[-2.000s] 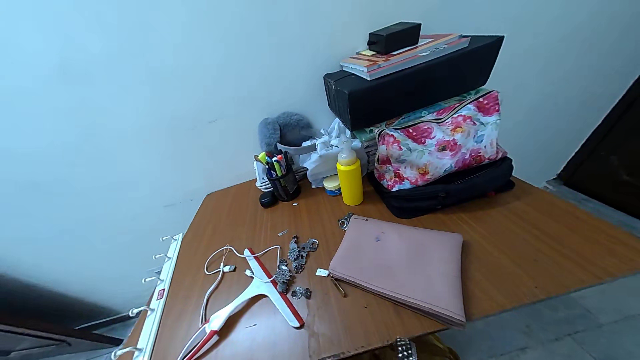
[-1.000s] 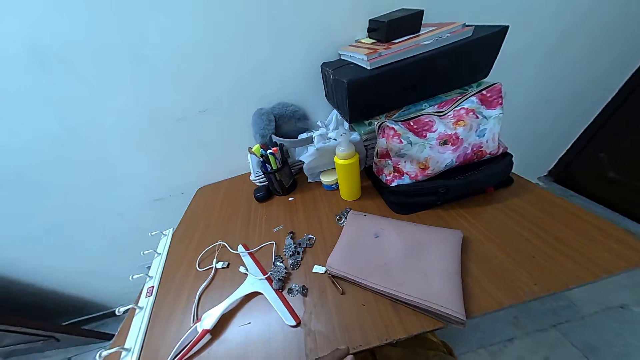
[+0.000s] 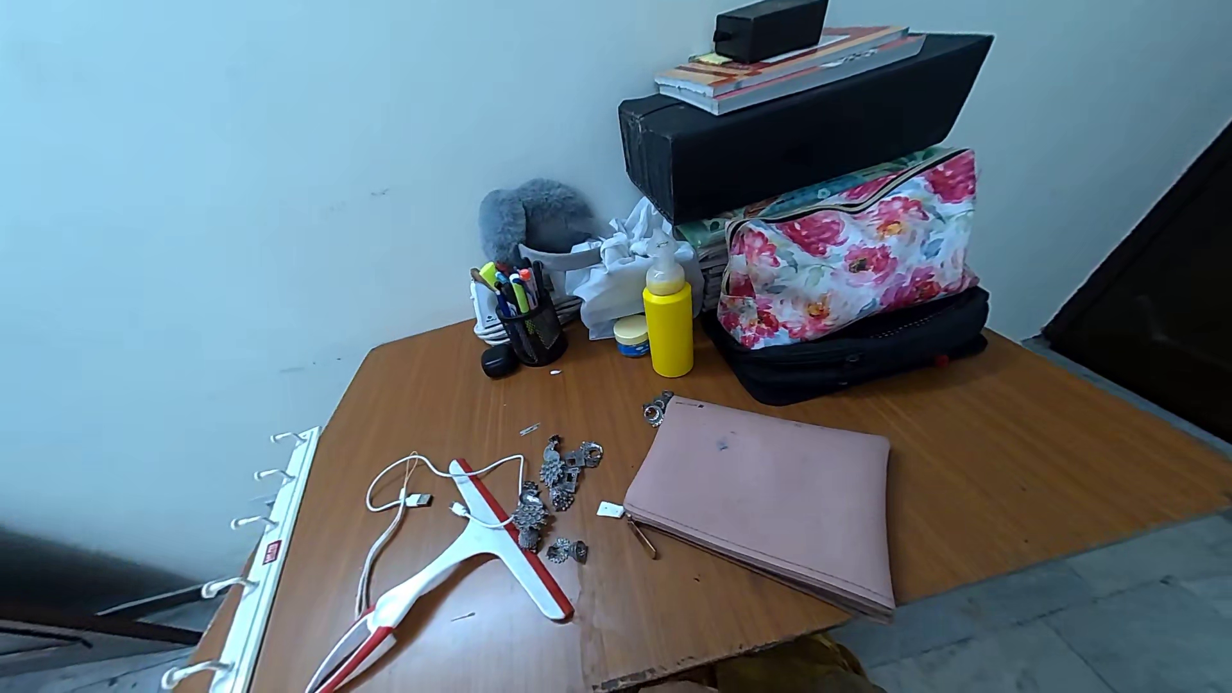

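Neither of my hands can be made out on the tabletop. A pink zippered pouch (image 3: 770, 500) lies flat near the front edge. Left of it are pieces of silver-toned jewelry (image 3: 563, 474) and a small one (image 3: 567, 551); another piece (image 3: 657, 408) touches the pouch's back corner. A white and red squeegee (image 3: 486, 541) lies at the front left, with a white USB cable (image 3: 380, 539) beside it and partly across it. At the bottom edge, a small bit of skin and yellowish-brown cloth (image 3: 794, 669) show below the table; what part the skin belongs to is unclear.
A white hook rail (image 3: 279, 549) lines the left edge. Along the wall stand a mesh pen holder (image 3: 532, 332), gray fluffy earmuffs (image 3: 539, 219), a yellow bottle (image 3: 669, 327) and a small jar (image 3: 631, 335). A floral bag (image 3: 857, 255) and black box (image 3: 799, 130) are stacked on a black bag (image 3: 847, 356).
The fingers seen at the table's front edge one second ago no longer show there. The things on the table have not plainly moved.
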